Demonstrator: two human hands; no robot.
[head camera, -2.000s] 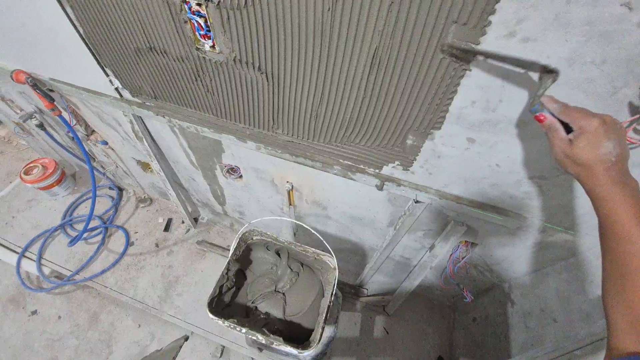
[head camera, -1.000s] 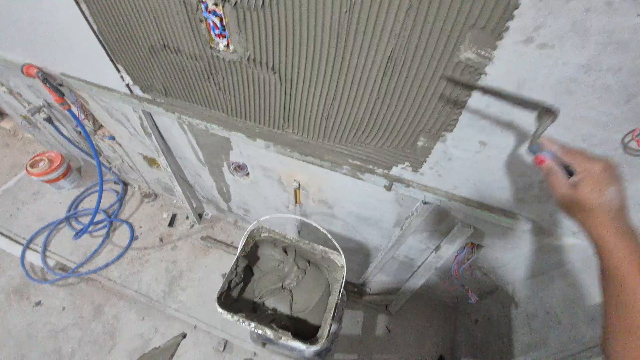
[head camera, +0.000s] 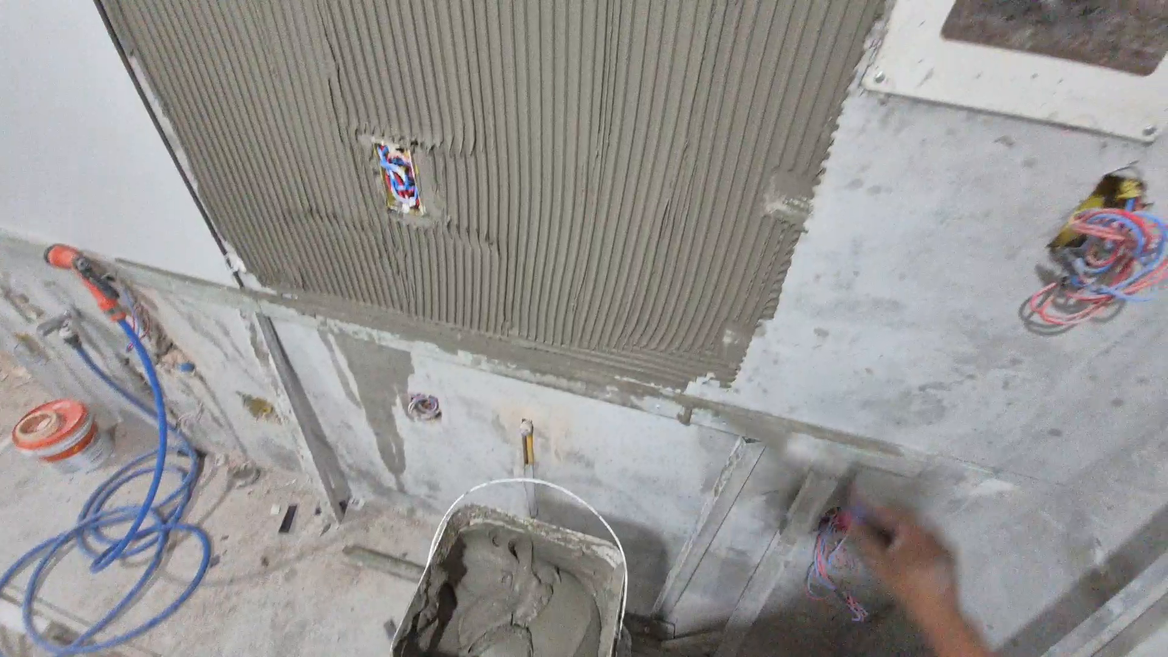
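My right hand (head camera: 903, 547), blurred by motion, is at the lower right with its fingers closed around the handle of a trowel. The trowel's blade (head camera: 821, 465) is a grey blur in front of the wall's lower ledge. Ridged grey mortar (head camera: 584, 182) covers the upper wall, combed in near-vertical lines around an electrical box (head camera: 399, 178) full of wires. Below stands a bucket (head camera: 436, 547) with a wire handle, holding wet grey mortar (head camera: 520, 593). The trowel is right of the bucket, apart from it. My left hand is out of view.
A blue hose (head camera: 151, 401) with an orange spray nozzle (head camera: 62, 255) lies coiled at left, near an orange-lidded tub (head camera: 55, 429). Metal braces (head camera: 712, 529) lean under the ledge. Loose wires (head camera: 1109, 255) hang from the right wall, below a white-framed panel (head camera: 1004, 82). More wires (head camera: 830, 557) are beside my hand.
My right hand and the trowel have moved down from the right edge of the ridged mortar to below the ledge. The view has shifted, showing the framed panel and wires at right.
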